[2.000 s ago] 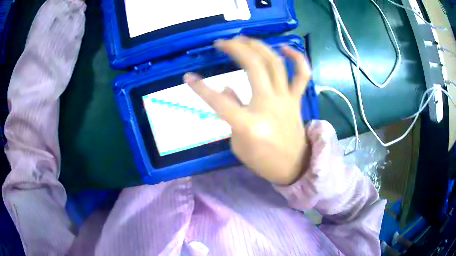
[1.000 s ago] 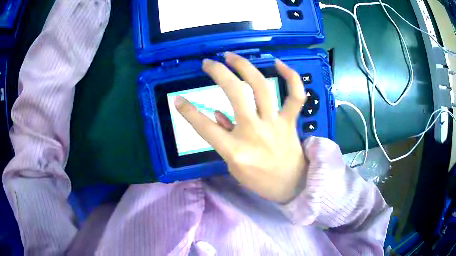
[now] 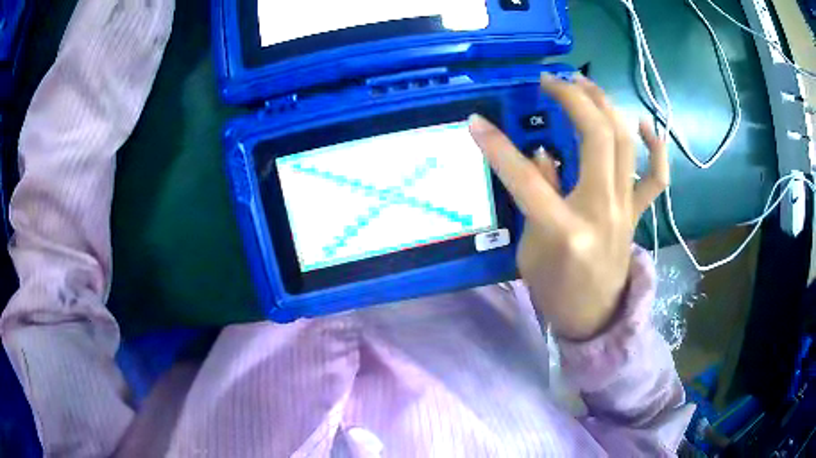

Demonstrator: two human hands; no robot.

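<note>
A blue handheld tester unit [image 3: 385,288] lies flat on the green mat in front of me. Its white touchscreen [image 3: 358,219] shows a cyan X of blocky marks inside a cyan border. My right hand [image 3: 582,215] is over its keypad end, fingers spread and holding nothing, with the index fingertip at the screen's upper right corner. The hand hides much of the round keypad. A small white label [image 3: 492,240] sits below the screen's lower right corner. My left sleeve reaches up at the left; my left hand is outside the picture.
A second blue unit [image 3: 394,63] with a white screen lies just beyond, cut off by the top edge. White cables [image 3: 658,80] curl at the right towards a white power strip [image 3: 793,197]. Clear crinkled plastic [image 3: 675,309] lies at the lower right, and blue items show at the left rim.
My right hand has moved from the screen's left part to its upper right corner. A second diagonal now crosses the first cyan line. The view has shifted slightly.
</note>
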